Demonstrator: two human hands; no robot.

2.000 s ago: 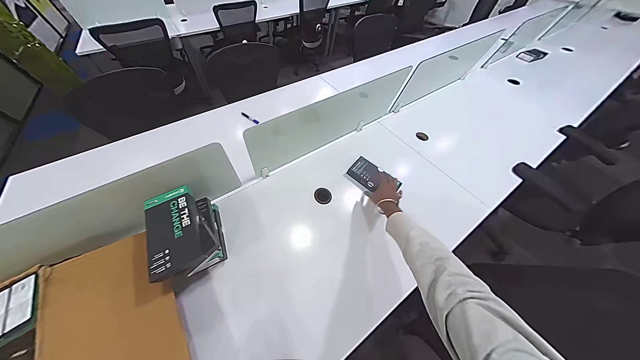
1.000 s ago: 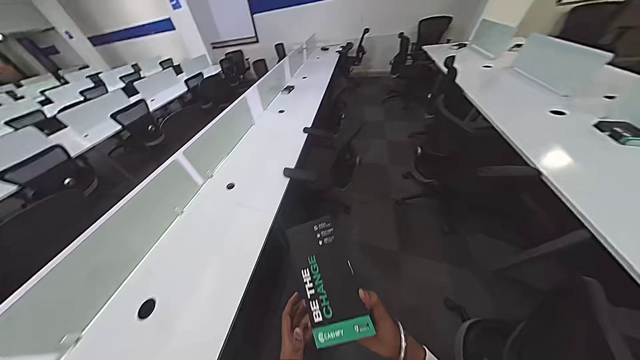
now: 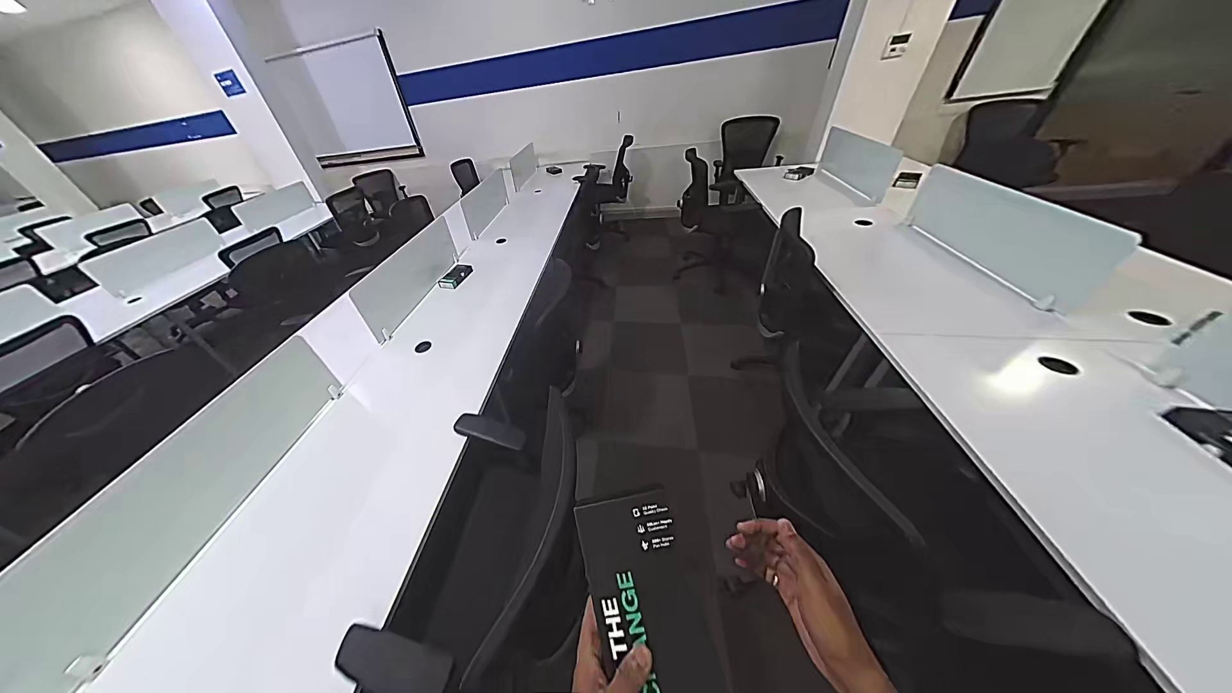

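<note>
A black cardboard box (image 3: 664, 577) with white and green lettering is low in the middle of the head view, over the dark aisle floor. My left hand (image 3: 613, 659) grips its lower left edge, thumb on the printed face. The box's bottom end is cut off by the frame. To the right of the box, apart from it, my right hand (image 3: 775, 558) is raised with fingers partly curled and nothing in it. A ring shows on one finger. On the left desk, farther along, lies a small dark and green box (image 3: 455, 276).
Long white desks run on the left (image 3: 423, 414) and the right (image 3: 972, 385), with frosted glass dividers (image 3: 1020, 231). Black office chairs (image 3: 784, 279) line both sides of the carpeted aisle (image 3: 650, 366). A chair armrest (image 3: 395, 659) juts out near my left hand.
My right hand has let go of the box, which both hands held one second ago. The view has swung from the desk to the aisle and tilted up.
</note>
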